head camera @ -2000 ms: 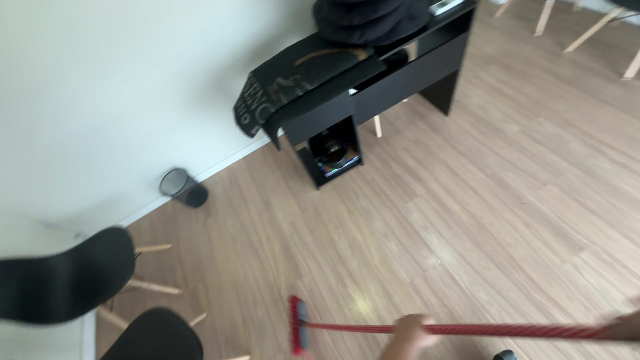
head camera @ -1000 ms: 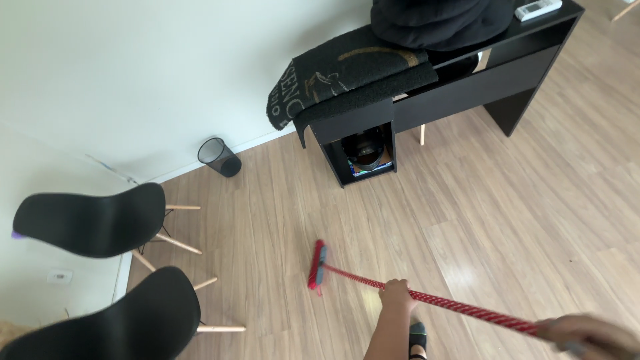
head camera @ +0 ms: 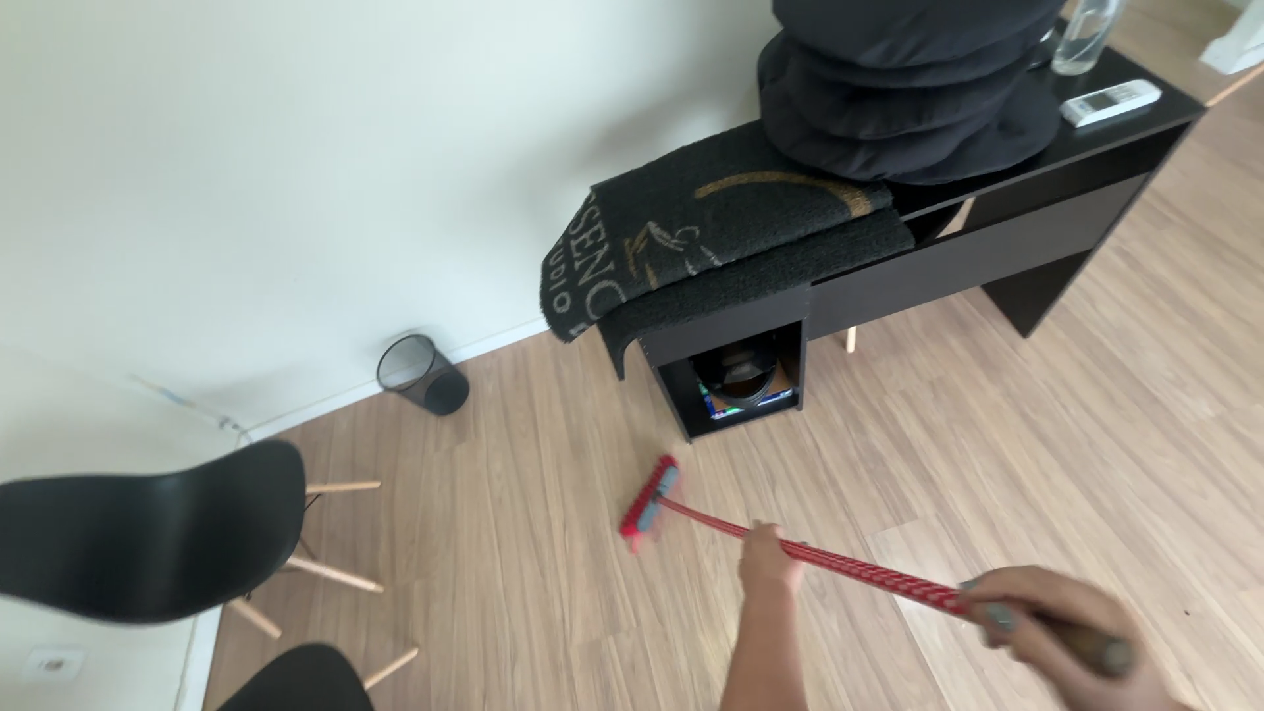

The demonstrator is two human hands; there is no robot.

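A push broom with a red and grey head (head camera: 651, 497) rests on the wood-look floor, just in front of the black desk's open cubby. Its red patterned handle (head camera: 869, 573) slants toward the lower right. Around the middle of the handle is my left hand (head camera: 770, 559), closed. My right hand (head camera: 1057, 622) grips the handle near its top end, whose tip shows beyond the fingers.
A black desk (head camera: 889, 286) against the wall bears folded dark mats (head camera: 731, 217), stacked black cushions (head camera: 899, 89), a white remote control (head camera: 1111, 102) and a clear bottle (head camera: 1086, 35). A mesh wastebasket (head camera: 425, 375) stands by the wall; black chairs (head camera: 158, 528) are at left.
The broom head has moved over the floor toward the desk's cubby, with both my hands still on the handle. The view has also shifted.
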